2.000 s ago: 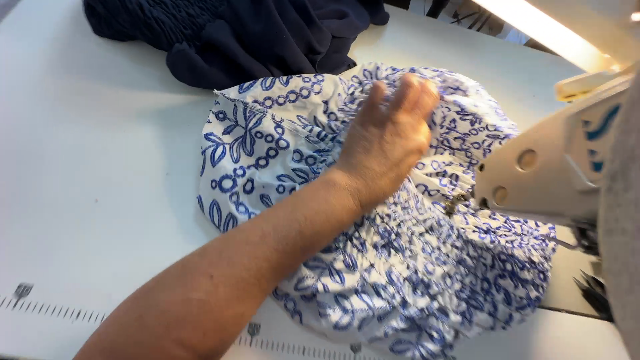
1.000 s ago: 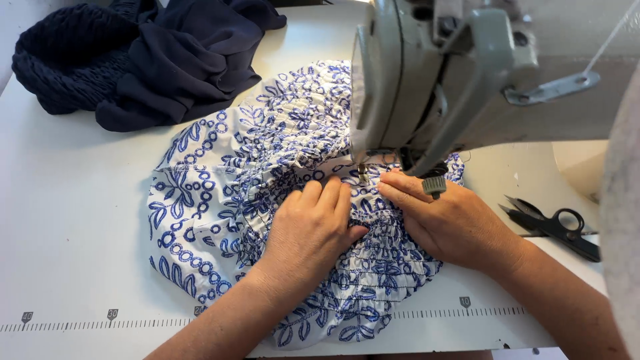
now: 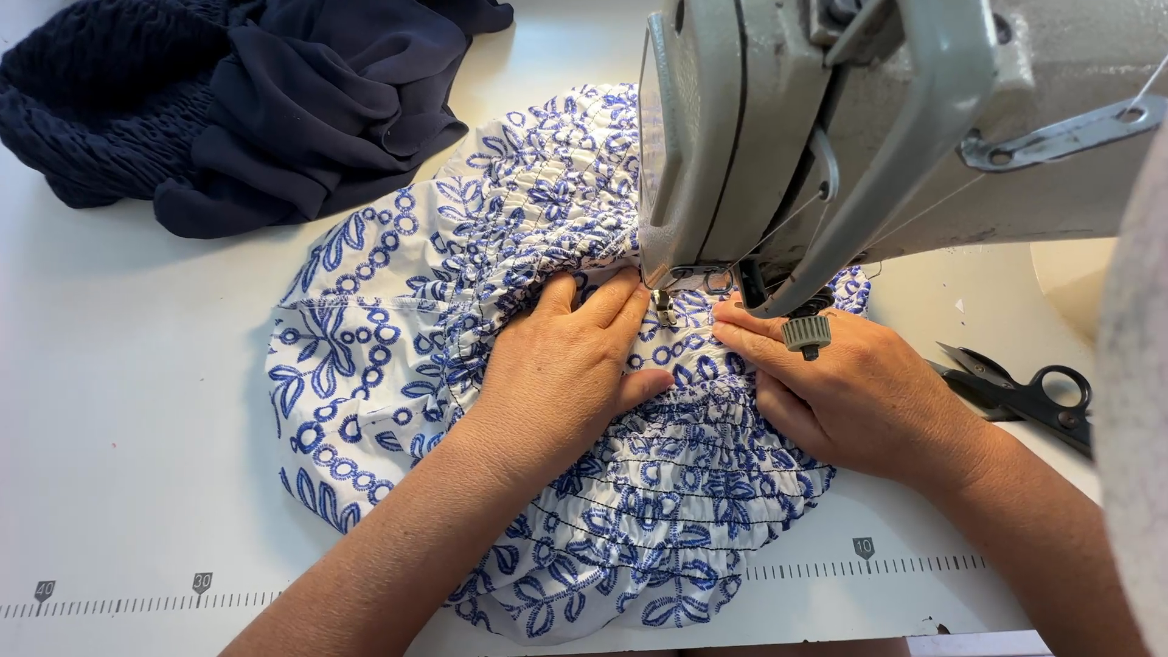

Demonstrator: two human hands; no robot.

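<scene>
White fabric with blue embroidered leaves and rings (image 3: 356, 338), shirred in rows, lies bunched beneath the head of a sewing machine (image 3: 730, 137). Just left of the presser foot (image 3: 664, 308), my left hand (image 3: 575, 365) rests flat on the cloth, fingers a little apart. My right hand (image 3: 839, 383) presses on the fabric right of the foot, its fingers close together and its fingertips near the foot. Part of the right hand lies behind the machine's thread guard and a knurled knob (image 3: 807, 334). The needle tip cannot be made out.
Dark navy gathered fabric (image 3: 310, 109) is heaped at the upper left of the white table (image 3: 137, 411). Black thread snips (image 3: 1022, 392) lie right of my right hand. A printed ruler scale (image 3: 201, 598) runs along the front edge. A pale blurred shape fills the right edge.
Two seconds ago one hand was on the fabric's upper part; my two hands now lie on either side of the presser foot. The view has shifted and come closer since then.
</scene>
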